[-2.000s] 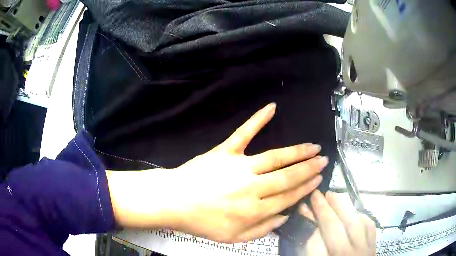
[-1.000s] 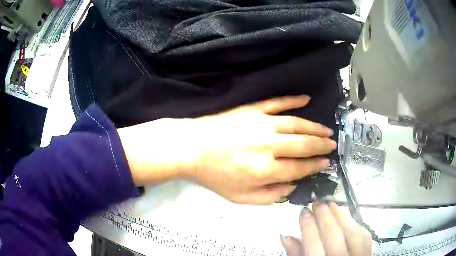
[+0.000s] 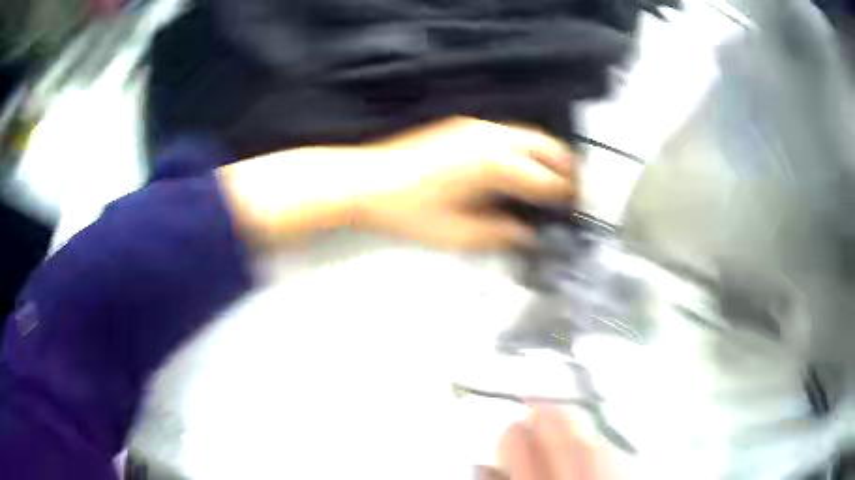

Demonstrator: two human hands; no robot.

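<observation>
The whole view is blurred. The black denim panel (image 3: 375,70) lies bunched at the top centre, left of the sewing machine. My left hand (image 3: 441,187) is on its near edge with fingers curled, gripping the cloth near its right corner. My right hand (image 3: 553,450) is at the bottom edge, partly cut off and badly blurred; whether it holds anything cannot be told. A thin dark strip (image 3: 506,396) lies just above my right hand. A grey, smeared patch of cloth or metal lies below my left fingertips.
The cream sewing machine head (image 3: 694,178) stands at the right. The white table (image 3: 319,347) spreads in front of me. Blurred items lie at the far left, past the table's edge. Dark thin lines cross the machine bed right of the cloth.
My left hand has moved away from me, its fingers now curled instead of flat. The cloth has moved up and away from the machine's needle area. My right hand is lower in view.
</observation>
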